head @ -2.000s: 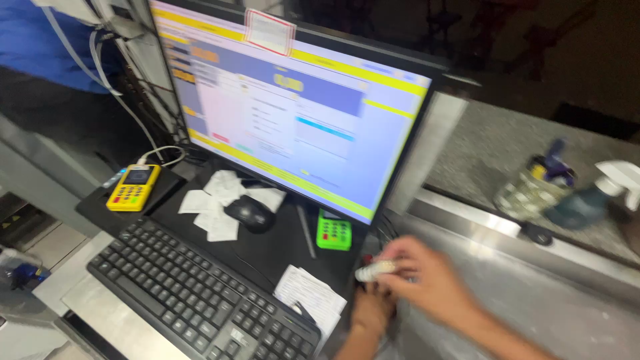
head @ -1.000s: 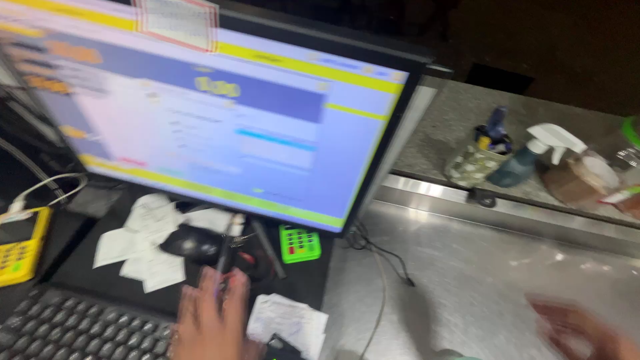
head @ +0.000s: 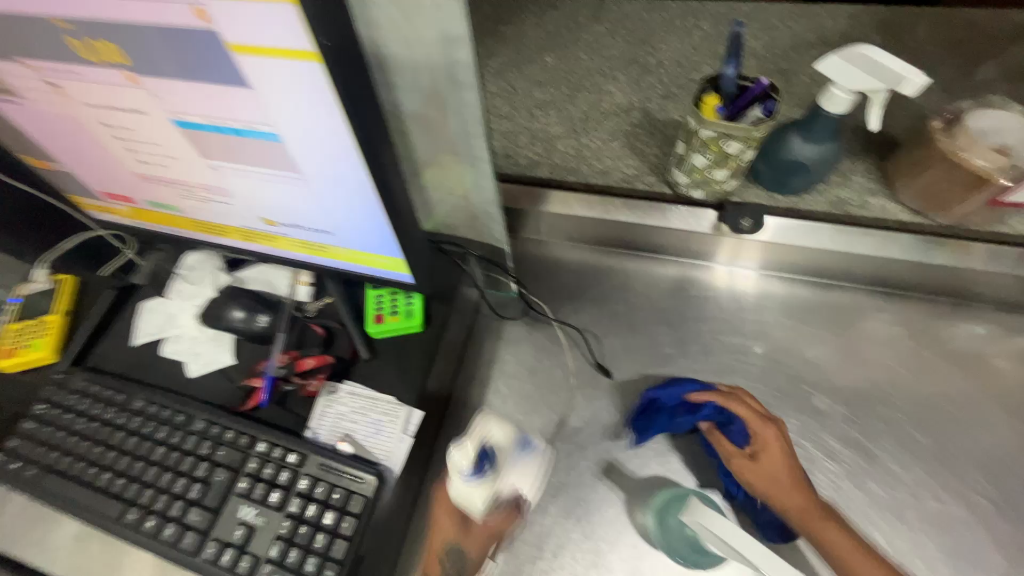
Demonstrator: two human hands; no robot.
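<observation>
At the lower middle, my left hand [head: 472, 528] holds a white bottle or container [head: 496, 464] with a blue spot on it, blurred, above the left side of the steel counter [head: 840, 344]. My right hand [head: 764, 452] grips a bunched blue cloth [head: 680, 404] on the steel, thumb and fingers closed round its upper part; more of the cloth hangs down under the hand. Between the hands, nearer the bottom edge, stands a greenish spray bottle [head: 680, 528] with a white trigger head, partly cut off by the frame.
Monitor [head: 352, 144], black keyboard [head: 184, 480], mouse [head: 244, 312], paper slips [head: 364, 424], green card terminal [head: 394, 310] and yellow card terminal [head: 36, 324] fill the left. A pen cup [head: 712, 156], dark spray bottle [head: 800, 152] and wrapped brown container [head: 952, 164] line the granite ledge. Black cable [head: 560, 320] crosses the steel.
My left hand has left the area by the mouse and now holds the white container. My right hand, blurred over the steel one second ago, now grips the blue cloth. The view has shifted right.
</observation>
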